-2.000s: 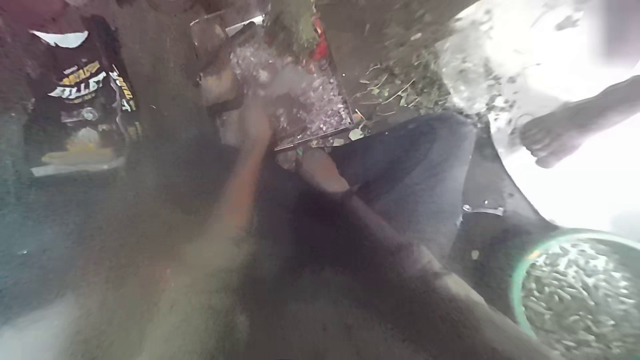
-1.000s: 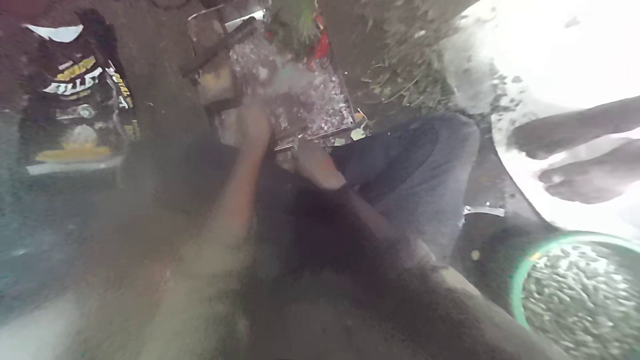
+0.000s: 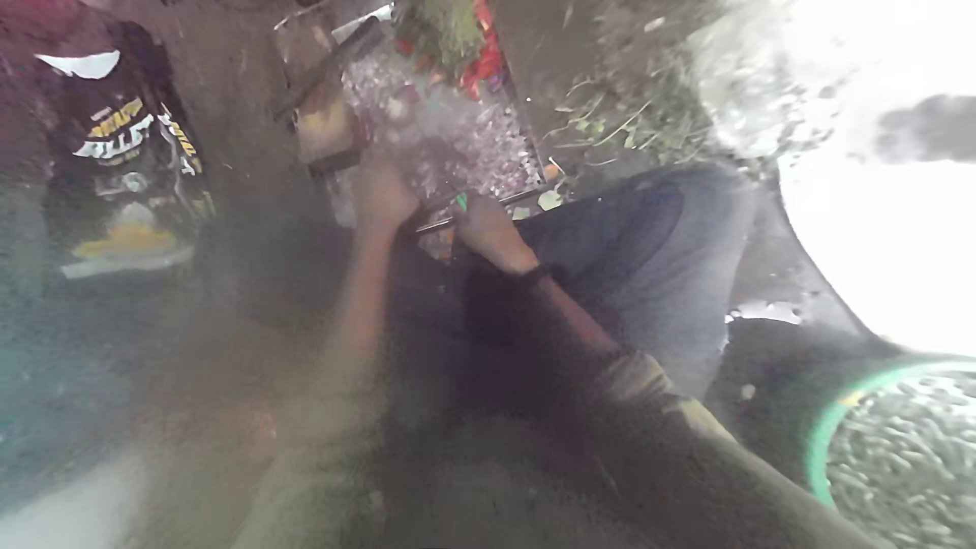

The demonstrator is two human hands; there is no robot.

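Note:
In the blurred head view, my left hand [image 3: 385, 197] is at the near left part of a tray [image 3: 534, 164] covered with small pale pieces. Its fingers are too hazy to tell whether they hold anything. At the near edge of the tray is my right hand [image 3: 488, 227], its fingers curled beside a small green object [image 3: 462, 201]; its grip is not clear. A dark band circles the right wrist. Red pieces [image 3: 488, 57] and a green leafy bunch [image 3: 442, 30] lie at the far end of the tray.
A dark printed bag [image 3: 122, 168] stands at the left. My bent knee [image 3: 656, 221] is right of the hands. Plant scraps [image 3: 618, 126] litter the ground beyond it. A green-rimmed basin [image 3: 822, 446] of small pale pieces sits at the lower right, below a bright white sheet-like surface [image 3: 877, 252].
Another person's feet or hands, seen over the white surface at the right in the earlier frames, have mostly gone from view; a dark blurred shape shows there now. My hands stay near the tray.

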